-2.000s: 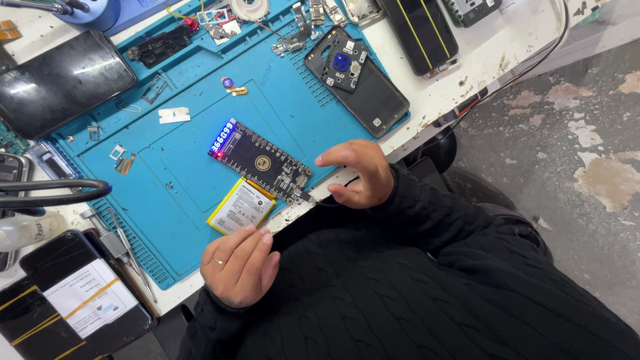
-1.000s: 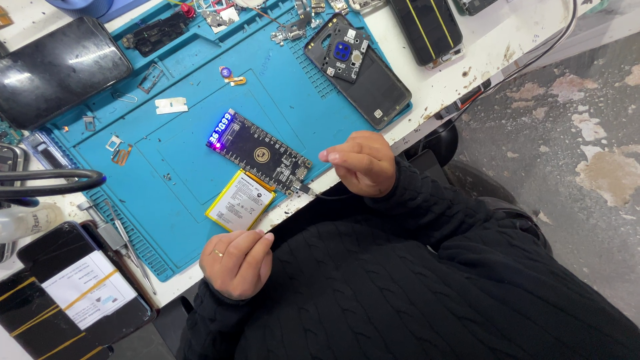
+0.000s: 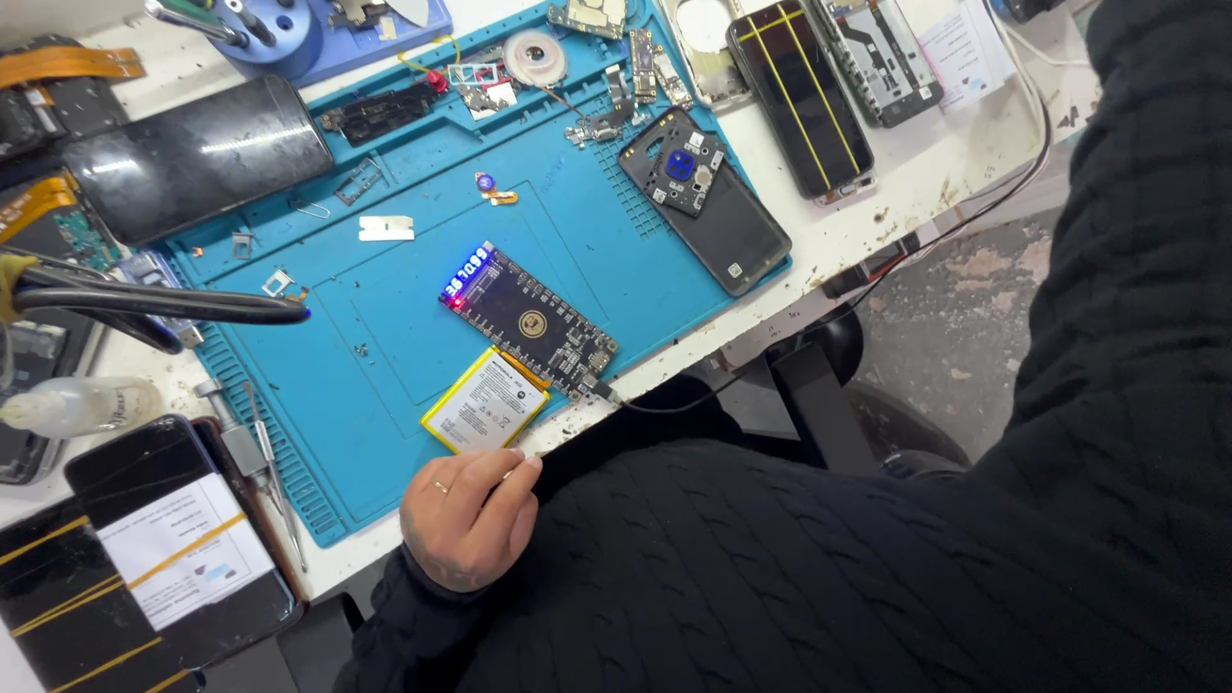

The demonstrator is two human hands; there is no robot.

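My left hand (image 3: 472, 518), a ring on one finger, rests at the table's front edge with curled fingers. Its fingertips are at the lower edge of a yellow-edged Motorola phone battery (image 3: 488, 400); whether they grip it is unclear. The battery lies on a blue repair mat (image 3: 385, 289), its orange flex against a black battery test circuit board (image 3: 532, 318). Blue digits and a red light glow at the board's far left end, and a black cable (image 3: 664, 409) is plugged into its near end. My right hand is out of view; that arm's black sleeve (image 3: 1107, 241) reaches up at the right.
A phone back housing (image 3: 731, 231) with a small plate on it lies on the mat's right. A dark phone (image 3: 202, 159) lies upper left, banded phones (image 3: 183, 539) lower left. Thick black cables (image 3: 164, 300) overhang the left side, near a plastic bottle (image 3: 82, 406) and a screwdriver (image 3: 279, 481).
My right hand has left its place beside the board's near end and gone out of view, its sleeve now raised at the right. My left hand has stayed by the battery.
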